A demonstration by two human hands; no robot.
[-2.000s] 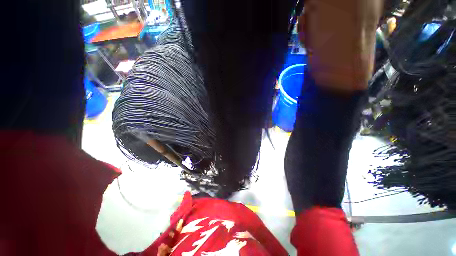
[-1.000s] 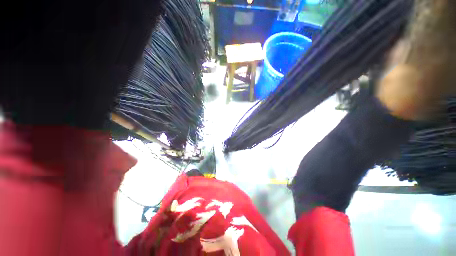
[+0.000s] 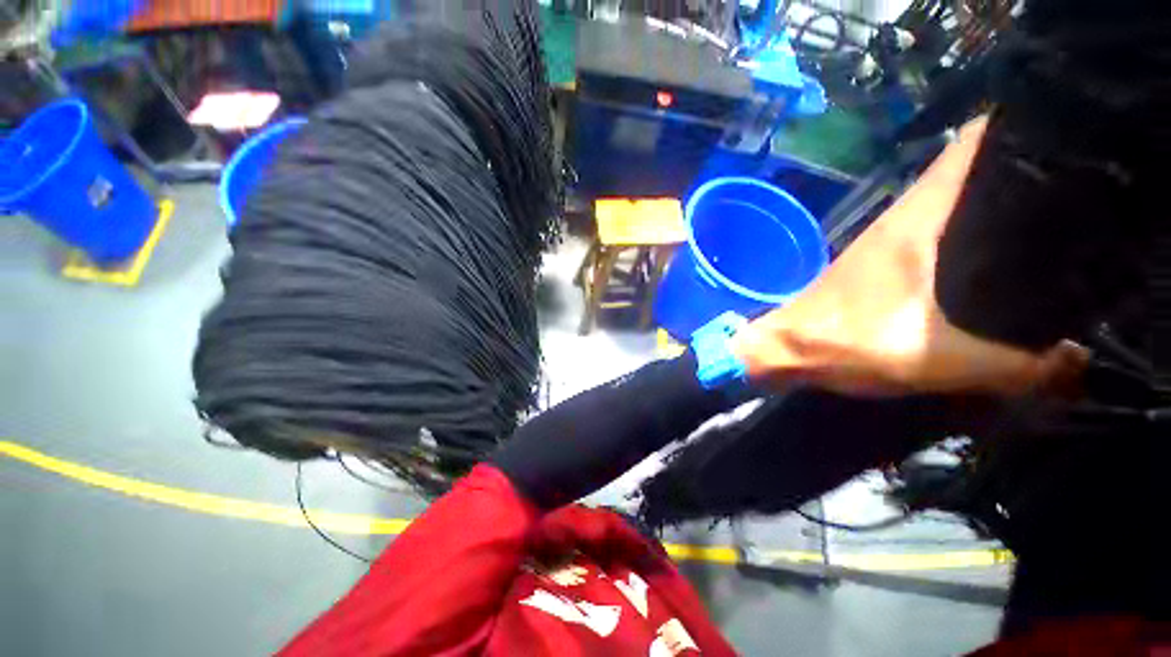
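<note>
My left hand (image 3: 886, 302), bare with a blue band at the wrist, reaches across to the right. Its fingers and thumb close around a dark mass that looks like the held black cable bundle (image 3: 783, 456). The bundle's lower end shows below my left forearm, with loose tips near the middle. My right hand is not visible; the right edge is very dark, and sleeve and cables cannot be told apart there. A large thick hank of black cables (image 3: 372, 257) hangs at centre left.
A blue bucket (image 3: 758, 244) stands behind my left wrist, beside a wooden stool (image 3: 629, 225). Another blue bucket (image 3: 84, 180) stands far left, and one is partly behind the hank. Dark machine benches (image 3: 655, 122) are at the back. A yellow line (image 3: 193, 498) crosses the grey floor.
My left arm has swung from the left edge across to the right. The held bundle has moved right and lower. The right hand has gone from sight. The view has shifted, showing more floor at left.
</note>
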